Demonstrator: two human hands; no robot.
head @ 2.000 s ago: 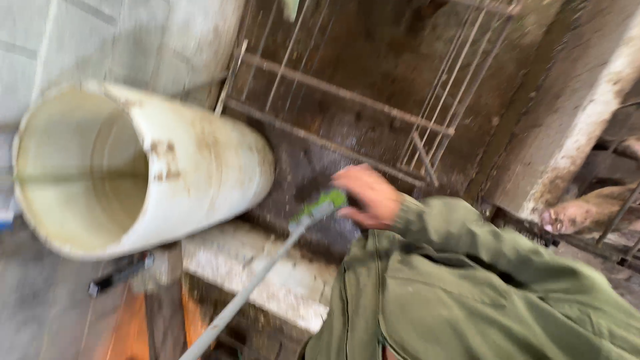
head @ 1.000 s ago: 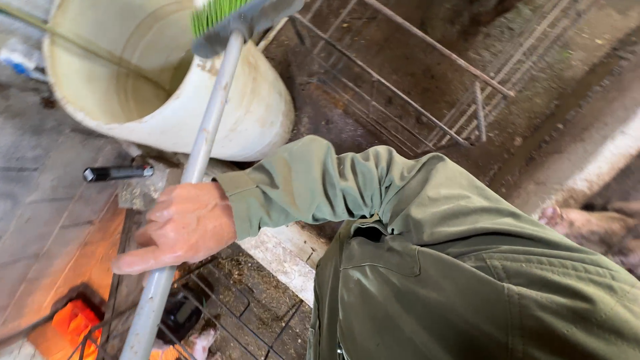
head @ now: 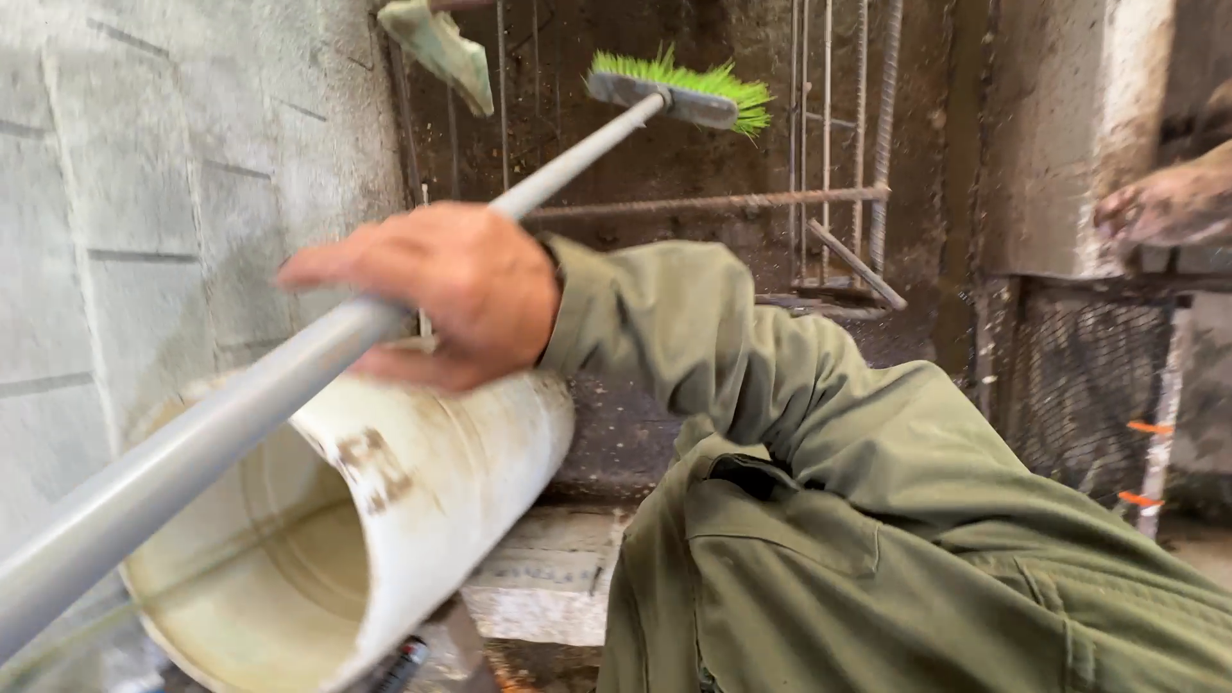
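Note:
My right hand [head: 452,294], blurred and in an olive-green sleeve, is closed around the grey handle of a broom [head: 279,371]. From the lower left the handle runs up to a grey broom head with bright green bristles [head: 707,91], over the brown, wet-looking surface behind a rebar frame [head: 712,202]. Below my hand a large white plastic barrel [head: 452,462] lies tilted with its mouth towards the lower left; a thin rod or hose crosses its mouth. My left hand is out of the frame.
A grey block wall [head: 144,192] stands on the left. A pale, dirty slab [head: 539,577] lies beside the barrel. On the right are a whitish concrete ledge [head: 1049,144], wire mesh [head: 1088,375] and an animal's snout, apparently a pig's [head: 1145,207]. A greenish scrap [head: 443,53] hangs at the top.
The broom head, over the barrel's rim a second ago, is now over the brown surface by the rebar frame. My right hand has moved away from the slab side to above the barrel. The view has shifted.

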